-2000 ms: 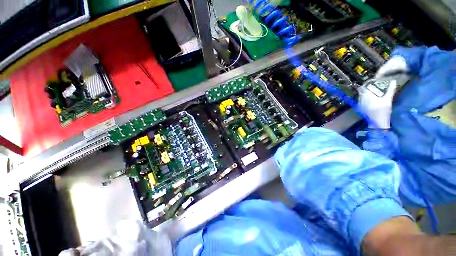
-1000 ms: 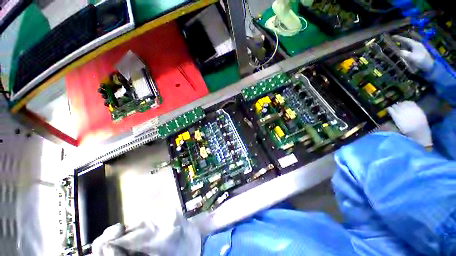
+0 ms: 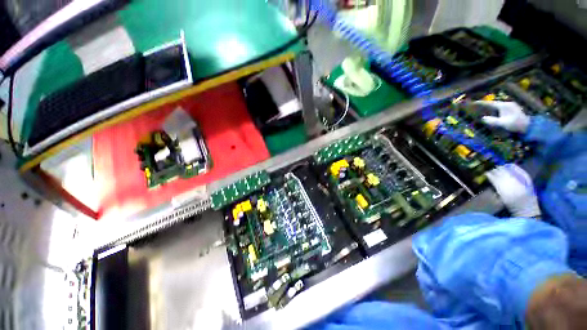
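Observation:
Neither of my hands shows. My right sleeve (image 3: 483,251) is bent at the lower right, with a blurred bare wrist (image 3: 559,303) cut off by the edge; the hand beyond it is out of the picture. Nearest in front lies a green circuit board (image 3: 277,225) with yellow blocks and a silver-white strip, in a black carrier. A second board (image 3: 380,187) lies in a carrier to its right. Green side boards with pale dots, one near each main board (image 3: 239,189) (image 3: 341,148), lie along their far edges.
Another person's gloved hands (image 3: 505,116) (image 3: 515,187) are over a board farther right. A metal rail (image 3: 289,161) runs behind the carriers. Beyond are a red mat with a sample board (image 3: 174,155), a keyboard (image 3: 83,97), a pale green fan and a blue coiled cord (image 3: 380,55).
The view has swung, and the boards stand farther right than two seconds ago. The whitish, glove-like shape at the lower left has left the picture. The other person's hands have moved apart.

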